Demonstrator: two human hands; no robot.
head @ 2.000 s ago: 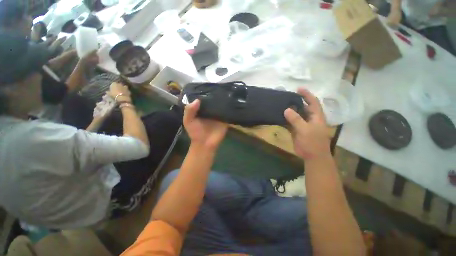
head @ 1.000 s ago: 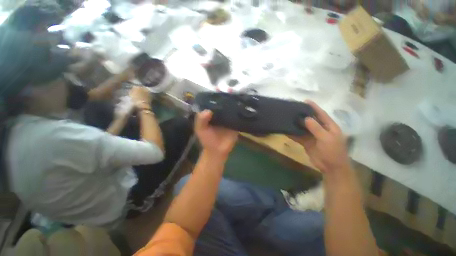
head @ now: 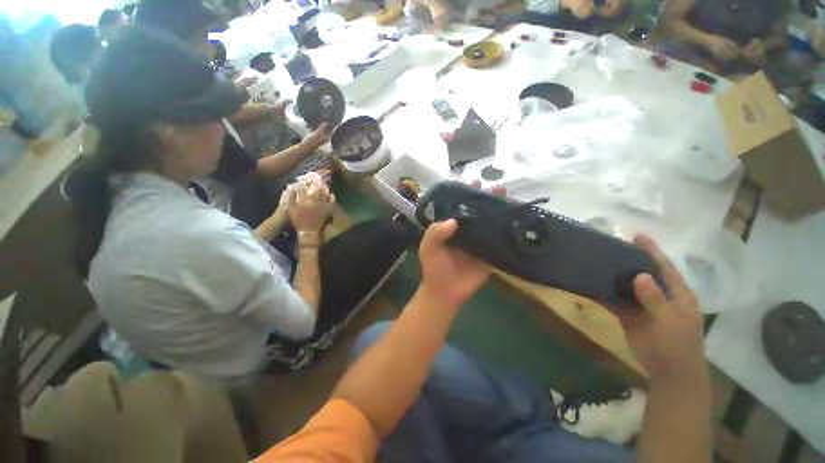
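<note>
A long black mirror dash cam (head: 565,253) is held in the air above the table's near edge, its matt back with a round lens facing me. It tilts down to the right. My left hand (head: 452,262) grips its left end, thumb on the back. My right hand (head: 665,312) grips its right end, thumb near the corner. A thin black cable (head: 516,210) lies along its top edge. The fingers behind it are mostly hidden.
A person in grey (head: 194,262) sits close on my left. The white table (head: 624,72) holds an open white box (head: 391,184), a dark-lined white bowl-like housing (head: 359,145), a grey angular piece (head: 472,139), clear plastic bags (head: 592,149), a brown carton (head: 769,145) and a dark disc (head: 793,340).
The view has turned left, so the table's things stand further right. The dash cam, held throughout, now slopes more down to the right. A neighbouring hand holds a dark disc near the bowl-like housing.
</note>
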